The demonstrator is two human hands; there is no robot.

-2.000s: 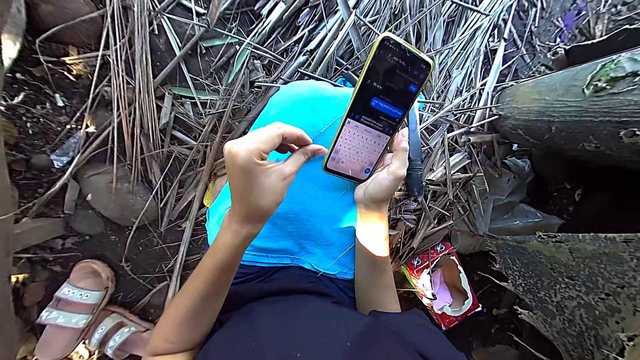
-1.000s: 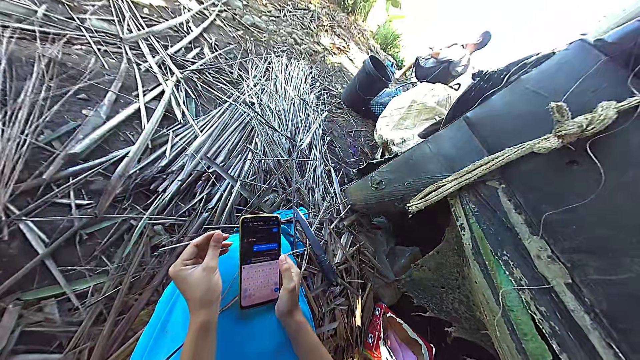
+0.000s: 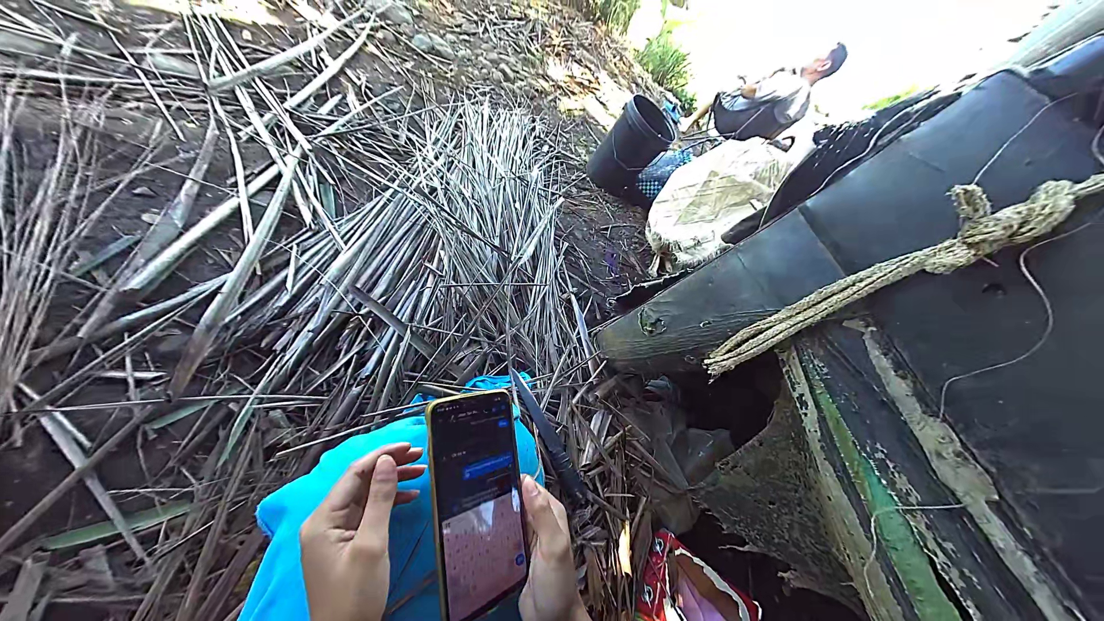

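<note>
A smartphone in a yellow case is held upright over my lap, its lit screen showing a chat and a keyboard. My right hand grips its right edge and lower part. Left of the phone, my left hand is raised with fingers slightly bent and apart, holding nothing visible. Bright blue cloth lies beneath both hands. Just beyond the phone, to its right, a knife with a dark handle lies on the dry stalks.
Dry stalks cover the ground ahead. On the right are a dark hull-like structure and a knotted rope. Farther off are a black bucket, a pale sack and a seated person. A torn red packet lies lower right.
The view has swung up and to the right, bringing the rope, bucket and person into sight. The phone stays in my right hand; my left hand's fingers, earlier pinched together, are now more spread.
</note>
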